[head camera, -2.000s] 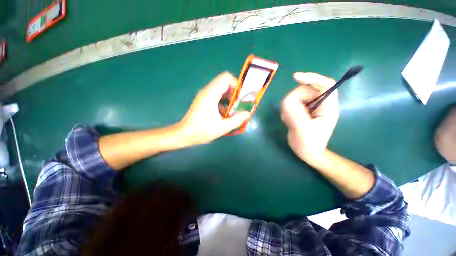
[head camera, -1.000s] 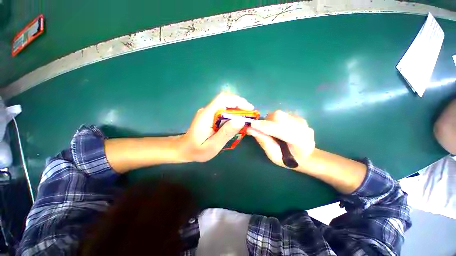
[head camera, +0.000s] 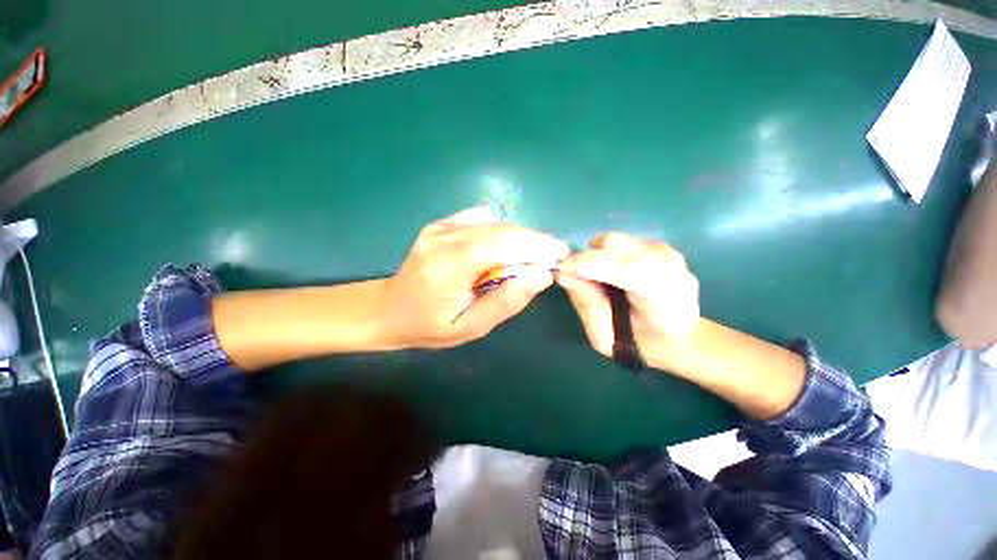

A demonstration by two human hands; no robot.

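Note:
My left hand (head camera: 448,287) is closed around an orange phone housing (head camera: 494,278). Only a small orange and dark bit of it shows between thumb and fingers; the rest is hidden by the hand. My right hand (head camera: 642,287) is just to its right, with the fingertips of both hands meeting. The dark tweezers (head camera: 624,328) lie in my right hand, pointing down out of the palm. Whether a small part is between the fingertips is too small to tell.
The green work surface (head camera: 361,153) ends at a worn pale strip (head camera: 437,46). Another orange handset (head camera: 22,85) lies beyond it, cut off at the left edge. A folded white paper (head camera: 921,109) stands at right, near another person's arm (head camera: 971,268). A white cable (head camera: 46,339) hangs at left.
My right hand came in from the right to meet my left. The housing was lowered and turned, and is now mostly covered by my left hand. The handset beyond the strip moved left.

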